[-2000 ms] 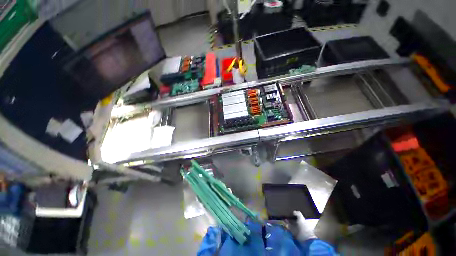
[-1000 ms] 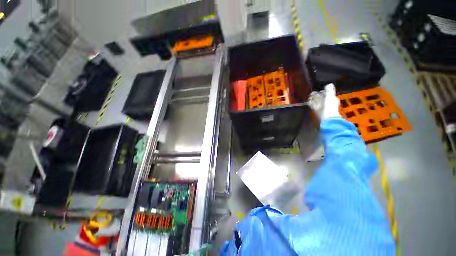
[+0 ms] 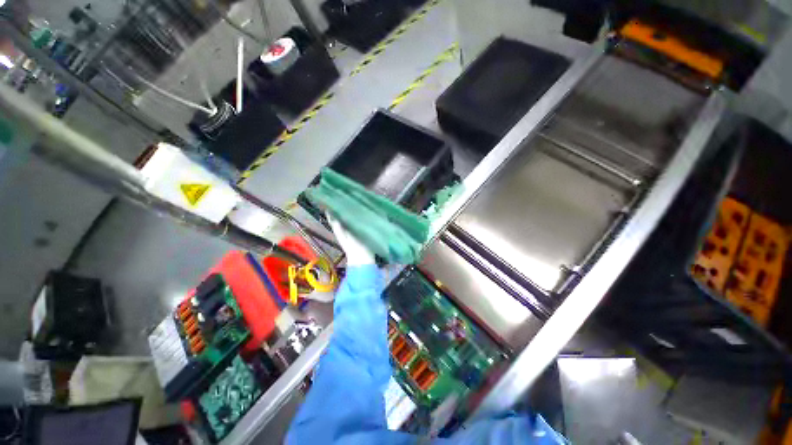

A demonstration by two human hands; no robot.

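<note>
My left hand (image 3: 349, 243), in a white glove with a blue sleeve, is shut on a bundle of long green strips (image 3: 369, 217). The strips lie across the near side of an open black bin (image 3: 391, 161), beyond the conveyor rail. The main circuit board (image 3: 443, 335), green with orange coils and white blocks, lies between the rails, partly hidden by my left sleeve. My right hand is not visible; only blue sleeve or coat shows at the bottom edge.
Small green pieces (image 3: 445, 202) lie by the bin. The far rail (image 3: 521, 130) and near rail (image 3: 599, 304) run diagonally. Left are a spare board (image 3: 204, 326), yellow rolls (image 3: 317, 276) and a tray of green pieces (image 3: 227, 395). Orange covers (image 3: 738, 252) stand in a bin at right.
The view has swung left from the orange covers to the conveyor's far side. My left hand with the green strips has come into view over the rail. My right hand has left the picture.
</note>
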